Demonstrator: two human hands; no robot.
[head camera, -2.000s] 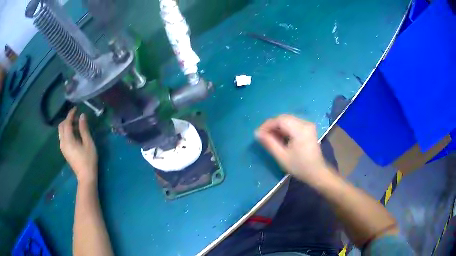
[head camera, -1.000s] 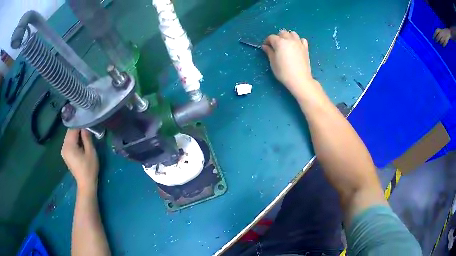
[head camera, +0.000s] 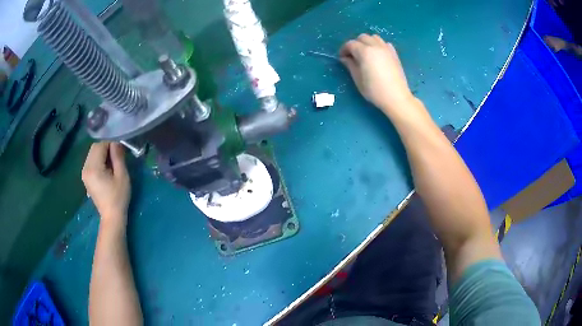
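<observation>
My right hand (head camera: 376, 69) lies low over the bench behind the press, its fingertips on the near end of a thin silvery metal pick (head camera: 322, 54). My left hand (head camera: 107, 178) is at the left side of the hand press (head camera: 201, 149), its fingers curled and partly hidden behind the top plate; whether it holds something cannot be seen. The dark ram sits over the round white disc (head camera: 239, 202), which bears a few small dark bits. The white-taped lever (head camera: 252, 51) stands up from the pivot. No headband is in the press.
A small white block (head camera: 323, 100) lies right of the pivot. Black arcs (head camera: 56, 137) lie on the dark green line at left. A blue tray (head camera: 38, 305) is at lower left, a large blue bin (head camera: 510, 127) at right. Another person's hand (head camera: 561, 44) shows at top right.
My right hand has moved from the bench's near edge out to the pick. My left fingers have curled in beside the press. The view has shifted slightly.
</observation>
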